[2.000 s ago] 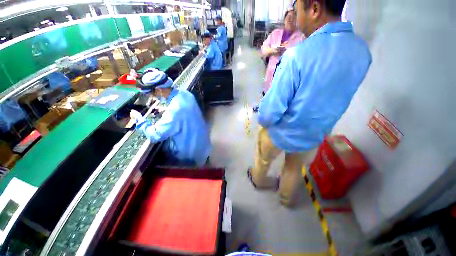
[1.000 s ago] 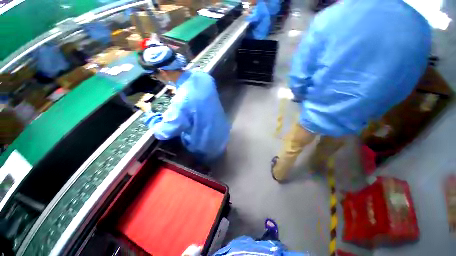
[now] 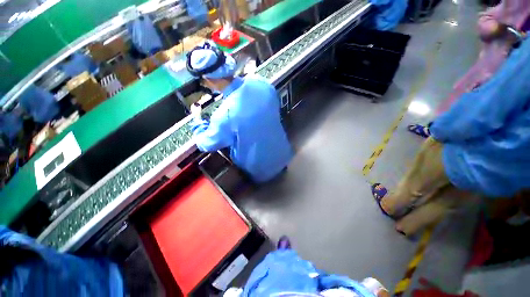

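Note:
A black bin (image 3: 164, 259) with a flat red sheet (image 3: 199, 232) in it stands beside the conveyor, left of my blue coat. A white label is on its near side. What looks like my left hand (image 3: 233, 292) is a small pale patch at the bottom edge, near the bin's corner. What looks like my right hand (image 3: 375, 286) is at the bottom edge, right of my coat, blurred and cut off. I cannot tell whether either holds anything.
A seated worker in blue (image 3: 250, 125) leans over the conveyor (image 3: 125, 194) past the bin. A blue sleeve (image 3: 58, 270) shows at bottom left. A standing person (image 3: 488, 145) is at right, near yellow-black floor tape (image 3: 415, 264). Black totes (image 3: 371, 62) stand beyond.
The view has swung down and right. More of my blue coat shows. Pale hand patches and a blue sleeve at bottom left have come into view. The standing person is now further right in view.

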